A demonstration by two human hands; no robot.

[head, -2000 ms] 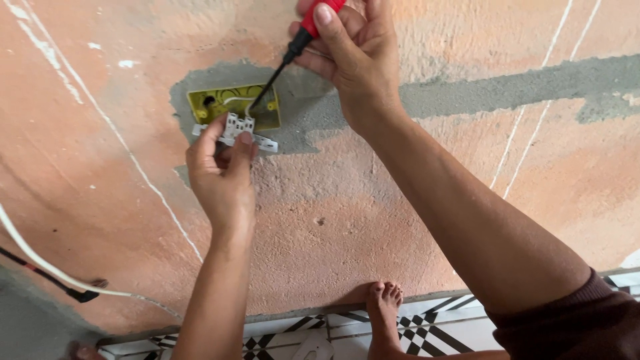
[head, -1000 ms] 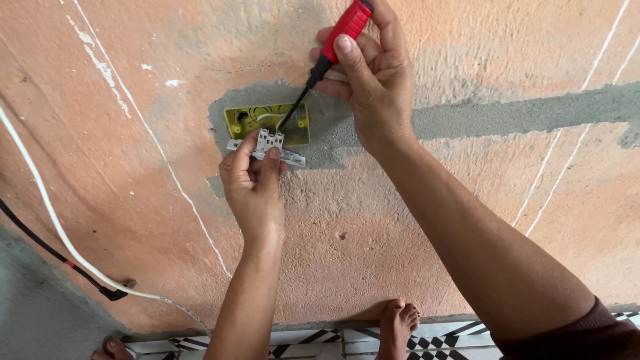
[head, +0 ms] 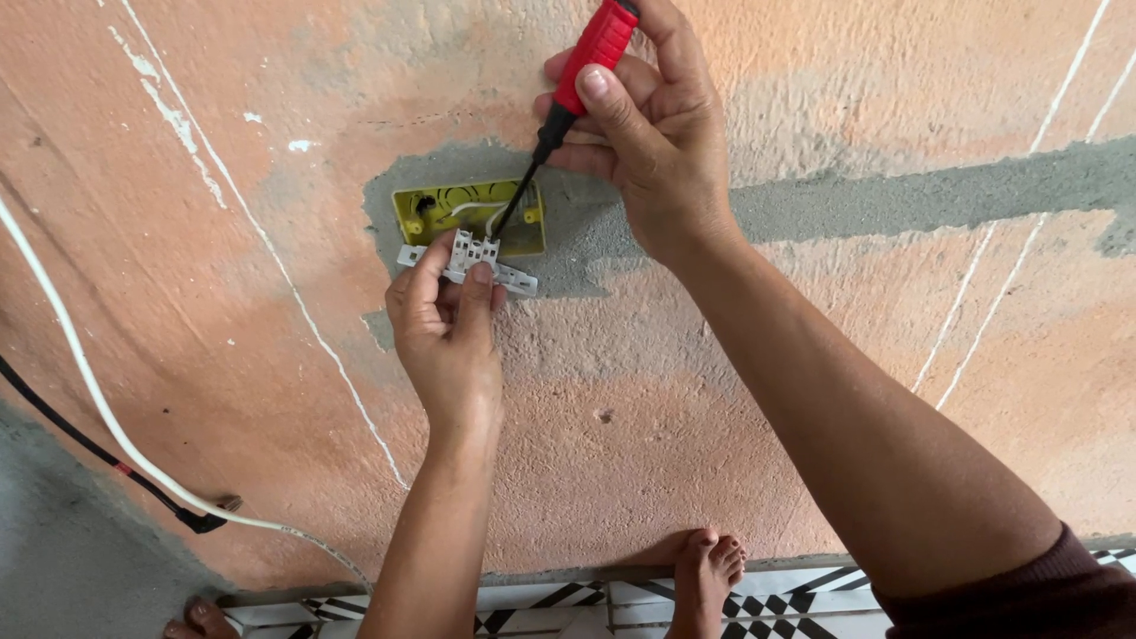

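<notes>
A yellow plastic electrical wall box [head: 470, 194] is set in grey mortar, with white wires [head: 479, 206] inside it. Just below its lower edge, my left hand [head: 453, 328] pinches a white electrical socket module on its mounting frame [head: 518, 280] between thumb and fingers. My right hand [head: 652, 133], above and to the right, holds a screwdriver with a red and black handle [head: 596, 58]. Its dark shaft slants down across the box, and the tip meets the module's upper right part. Whether the tip sits in a screw cannot be told.
A band of grey mortar [head: 887, 200] runs right from the box across the orange plastered wall. A white cable [head: 84, 355] and a black cord with a plug [head: 200, 519] hang at the left. Bare feet [head: 701, 586] stand on patterned floor tiles [head: 577, 596] below.
The view has shifted a little. Both hands keep their hold on the module and the screwdriver; the screwdriver's tip stays at the module.
</notes>
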